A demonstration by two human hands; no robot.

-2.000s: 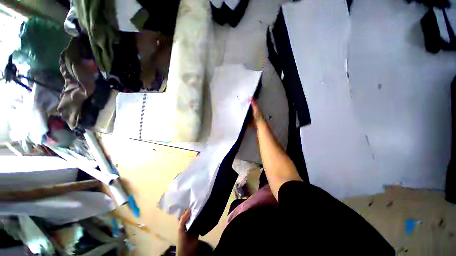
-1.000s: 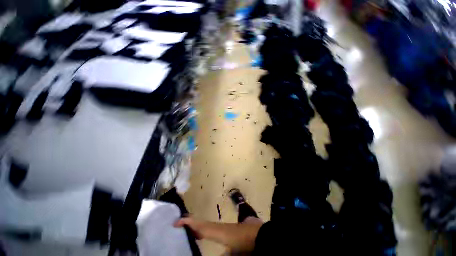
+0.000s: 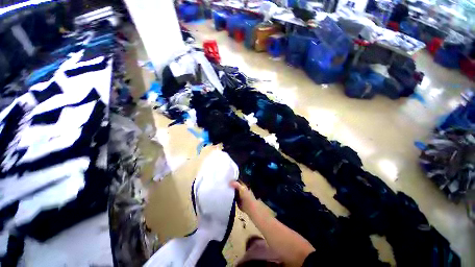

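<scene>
A long panel stack (image 3: pixel 214 182) with a white paper marker piece on top and a dark edge hangs in front of me. It bends near its middle and its lower end runs out at the bottom of the picture. My right hand (image 3: pixel 239 194) is shut on its right edge, near the upper end. My left hand is not in view. The stack's lower end is cut off by the picture's edge.
The cutting table (image 3: pixel 70 237) on the left bears dark stacks with white paper tops. Offcuts (image 3: pixel 125 182) hang along its edge. Two long rows of black bundles (image 3: pixel 265 161) lie on the floor to the right. A white pillar (image 3: pixel 156 31) and blue bags (image 3: pixel 325 60) stand farther off.
The view has swung from the table to the floor aisle. The panel stack, gripped by my right hand, now shows higher and longer in the picture. My left hand has left the view since the oldest frame.
</scene>
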